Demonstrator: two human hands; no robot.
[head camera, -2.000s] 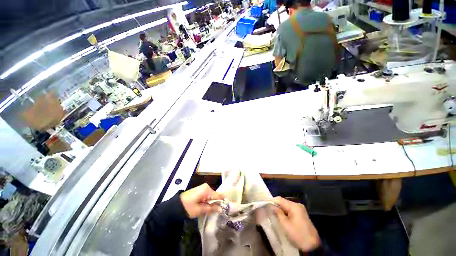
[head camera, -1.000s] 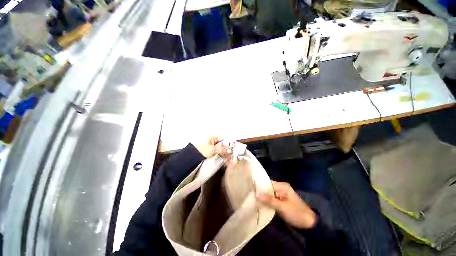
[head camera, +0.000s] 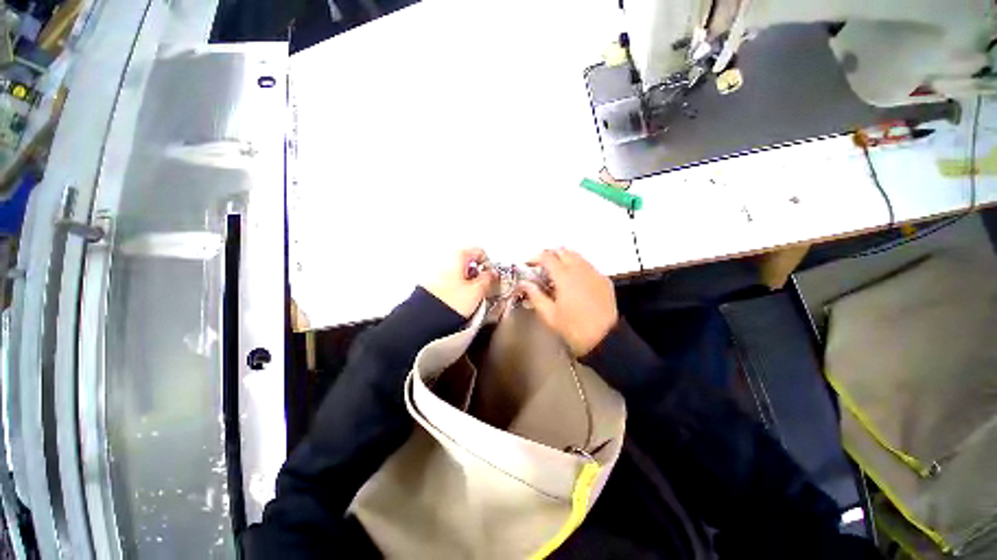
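A beige bag (head camera: 481, 481) lies on my lap with its opening facing up and a yellow edge at its lower right. My left hand (head camera: 461, 281) grips the far end of the opening at the table's edge. My right hand (head camera: 575, 301) grips the same end from the right. Shiny metal parts (head camera: 506, 279) show between my fingertips; their exact shape is blurred. A small ring shows at the near end of the opening. The green-handled tool (head camera: 611, 195) lies on the white table, beyond my right hand.
The white sewing table (head camera: 437, 142) is in front, with a sewing machine (head camera: 918, 49) at the far right. An orange-red tool (head camera: 888, 136) lies by the machine base. A grey metal line (head camera: 164, 361) runs along the left. Beige bags with yellow edges (head camera: 924, 361) are piled at the right.
My right hand has moved from the bag's right rim to its far end, beside my left hand. The view has tipped down and closer. The bag's yellow edge now shows.
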